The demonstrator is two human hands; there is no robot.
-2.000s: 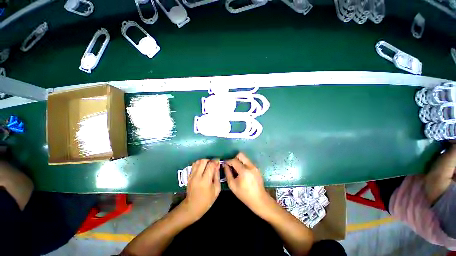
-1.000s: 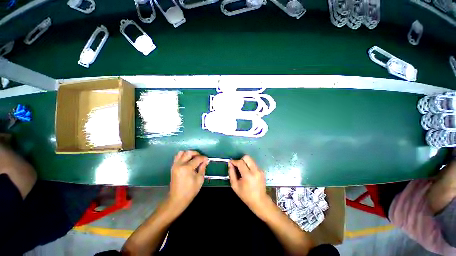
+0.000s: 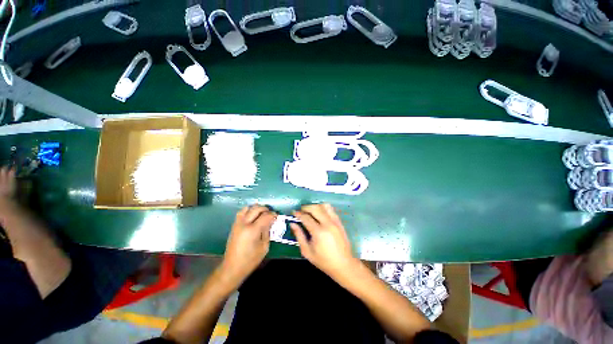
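A white coiled cable (image 3: pixel 283 228) lies between my two hands close to the bench's front edge. My left hand (image 3: pixel 253 232) holds its left end and my right hand (image 3: pixel 320 232) holds its right end. The fingers cover both ends; a rounded white part and a bit of the open middle show between them. No tie can be made out on it. Waiting cables (image 3: pixel 309 176) overlap in a short column at the bench centre, beyond my hands. A pile of loose white ties (image 3: pixel 230 160) lies left of them.
An open carton (image 3: pixel 191 164) with a white heap stands left of the ties. A white rail (image 3: pixel 403 126) borders the conveyor with scattered cables. Stacked cables (image 3: pixel 595 178) are at far right. A carton of bundled cables (image 3: pixel 459 295) sits below the bench edge. People's arms show on both sides.
My hands covered the cable's middle, then moved apart to its ends; now my right hand is closer to my left and a rounded white part shows between them. The view has shifted slightly.
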